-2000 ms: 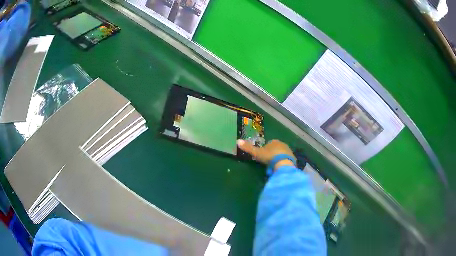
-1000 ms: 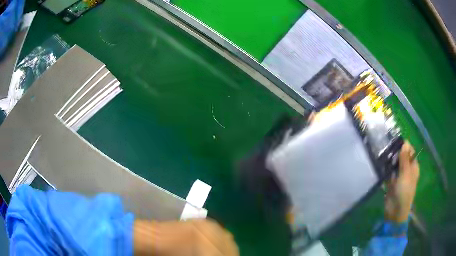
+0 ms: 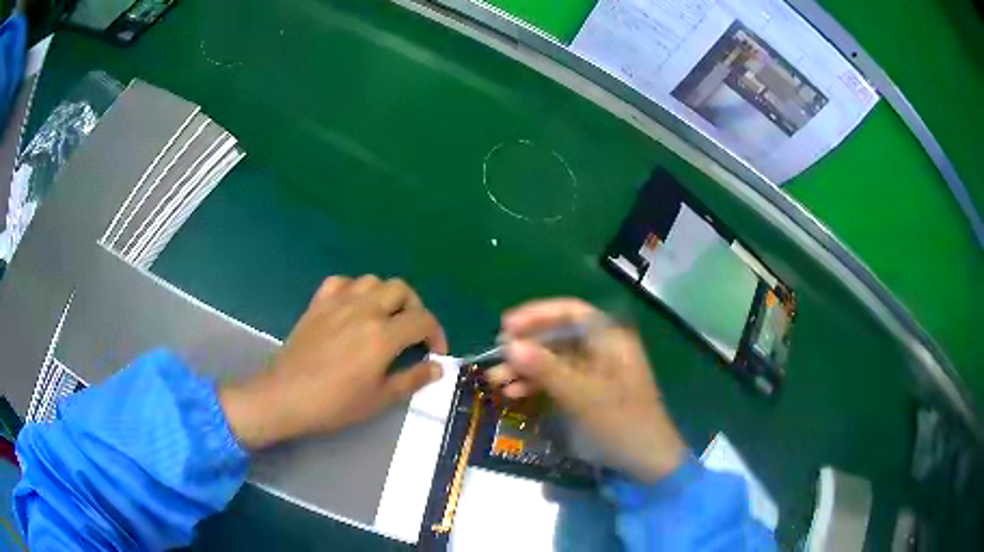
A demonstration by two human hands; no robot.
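Observation:
The grey adhesive sheet (image 3: 313, 453) runs to the bottom centre and ends in a bare white liner strip (image 3: 415, 464). My left hand (image 3: 324, 361) lies over the sheet, thumb and index fingertip together at the strip's upper corner. My right hand (image 3: 593, 383), slightly blurred, holds metal tweezers (image 3: 545, 336), their tip close to that corner. A tablet assembly (image 3: 502, 512) lies beside the strip, cut off below, partly under my right hand. Its board (image 3: 518, 431) and orange flex cable (image 3: 462, 464) show. No adhesive piece can be made out at the tip.
Another tablet assembly (image 3: 701, 280) lies at the right, near the metal rail (image 3: 647, 108). Fanned grey sheets (image 3: 178, 178) and a clear plastic bag (image 3: 54, 140) are at the left. A tablet part (image 3: 119, 16) shows at the top left. Pale curved sheets (image 3: 839, 512) are at the lower right.
The tablet raised in my right hand one second ago is no longer held up. My right hand has moved left and now holds tweezers. My left hand has moved up onto the sheet's end.

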